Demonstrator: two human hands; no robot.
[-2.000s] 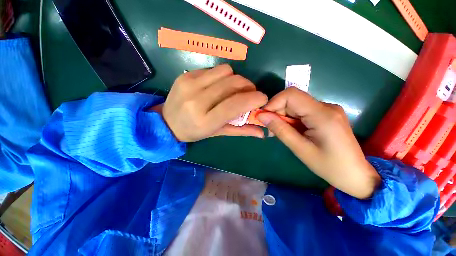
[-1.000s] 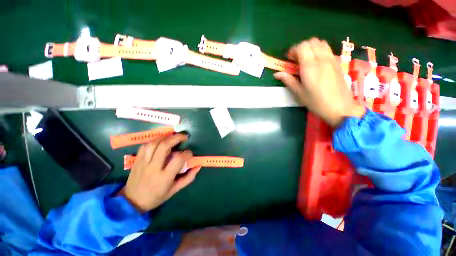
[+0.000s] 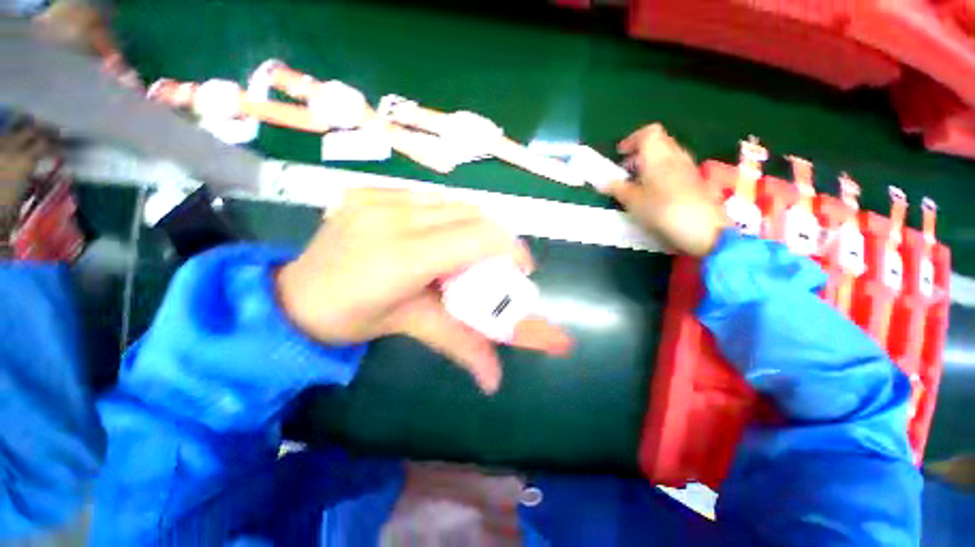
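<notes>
My left hand [image 3: 396, 267] is raised over the bench and holds a smartwatch by its strap. The white watch head [image 3: 490, 299] with a small dark mark faces up beside the thumb, and a short orange strap end [image 3: 543, 338] sticks out to the right. My right hand [image 3: 674, 192] reaches over the metal rail. Its thumb and fingertips pinch the end of a blurred white card [image 3: 588, 168] above the belt. Left of it, three smartwatches with orange straps lie in a row on the belt; the nearest one [image 3: 465, 137] has its strap towards the card.
A red tray [image 3: 676, 374] holding several watches stands at the right, under my right forearm. The pale rail [image 3: 556, 223] crosses between bench and belt. More red trays [image 3: 791, 43] are at the top right. A black phone [image 3: 195, 224] lies at the left, near another person's blue sleeve [image 3: 37, 363].
My left hand has risen from the bench and moved right, now with the watch head showing. My right hand has moved slightly and now touches a white card. The view has tilted.
</notes>
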